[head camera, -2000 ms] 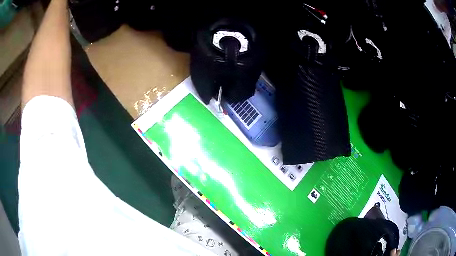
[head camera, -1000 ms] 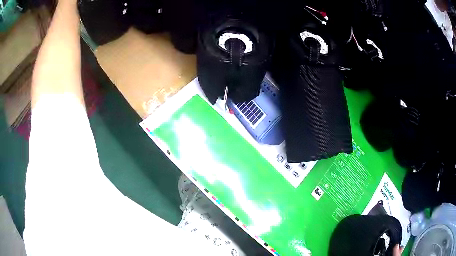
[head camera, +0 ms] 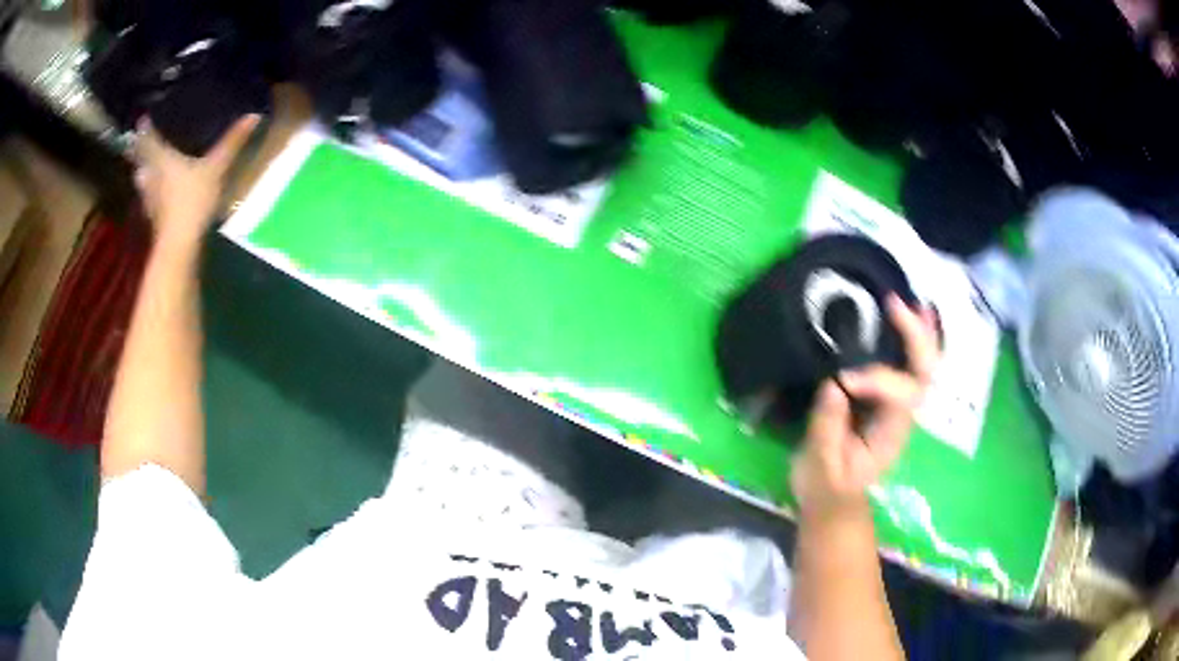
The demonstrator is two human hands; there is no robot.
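My right hand [head camera: 869,407] is bare and grips a black speaker body [head camera: 763,338] over the printed carton sheet [head camera: 517,316]. A white broken ring [head camera: 822,310] shows on its end face, which is turned toward my fingers. My left hand [head camera: 194,162] reaches to the far left, thumb and fingers spread at the near side of another black speaker body [head camera: 213,97]. Blur and the dark body hide whether the left fingers hold it. Another black speaker body [head camera: 562,97] lies at the upper middle.
Many black bodies [head camera: 957,78] mass along the far side. A pale blue fan [head camera: 1099,329] stands at the right. The green sheet's near edge crosses below my hands. A red striped thing [head camera: 78,336] shows at the left beyond my forearm.
The view has swung right and down, so the sheet and bodies appear farther left. My left hand has come into view; my right hand and its speaker body now show fully.
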